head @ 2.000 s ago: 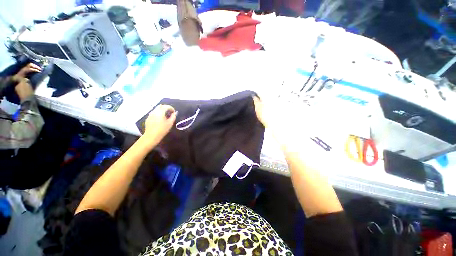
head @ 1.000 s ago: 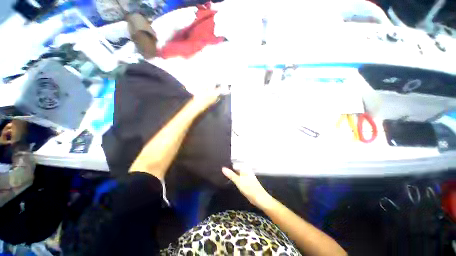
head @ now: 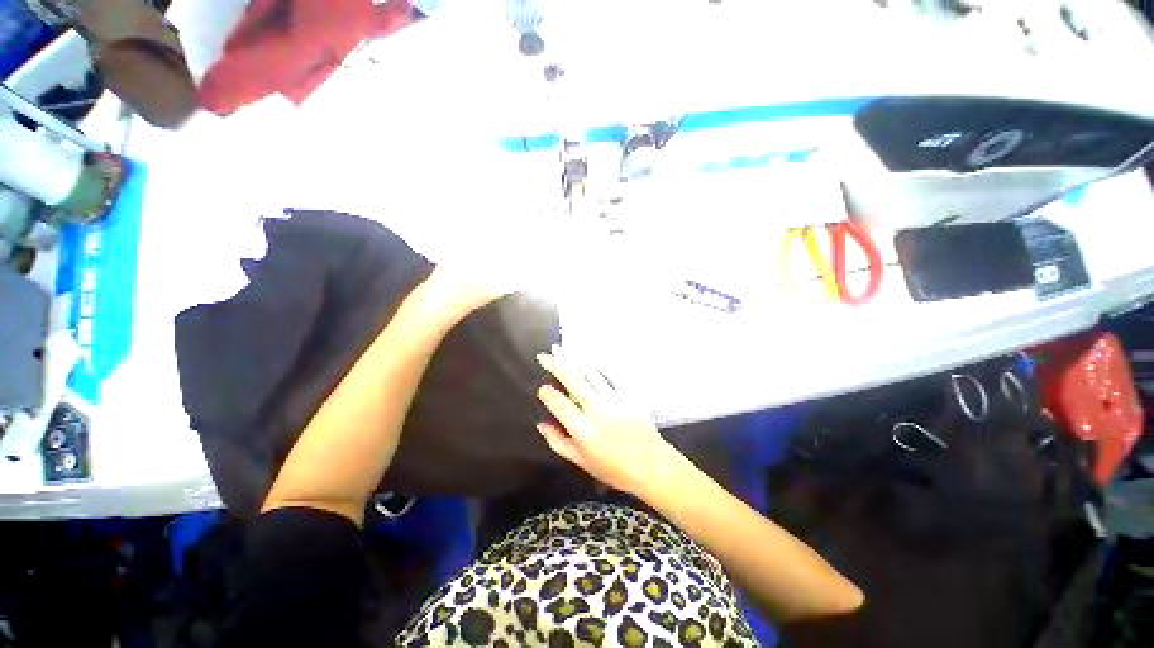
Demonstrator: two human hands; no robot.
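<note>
The black garment piece point(head: 304, 317) lies on the white machine table, left of and in front of the presser foot and needle area point(head: 575, 177), its near part over the table edge. My left hand point(head: 478, 281) rests on its upper right part; glare washes out the fingers, so their grip cannot be told. My right hand point(head: 592, 428) is at the garment's right edge, fingers apart and touching the cloth. A thin white loop point(head: 395, 506) shows below the garment's near edge.
Dark snips point(head: 709, 296), scissors with yellow and red handles point(head: 856, 263) and a black phone-like rectangle point(head: 968, 261) lie right of the needle. Black garments with white loops point(head: 918, 506) hang below the table at right, beside a red pouch point(head: 1098, 405). Red cloth point(head: 285, 57) lies behind at left.
The garment has been turned and brought near the needle area; its white patch no longer shows. My left hand moved from its left side to its upper right, my right hand down to its right edge.
</note>
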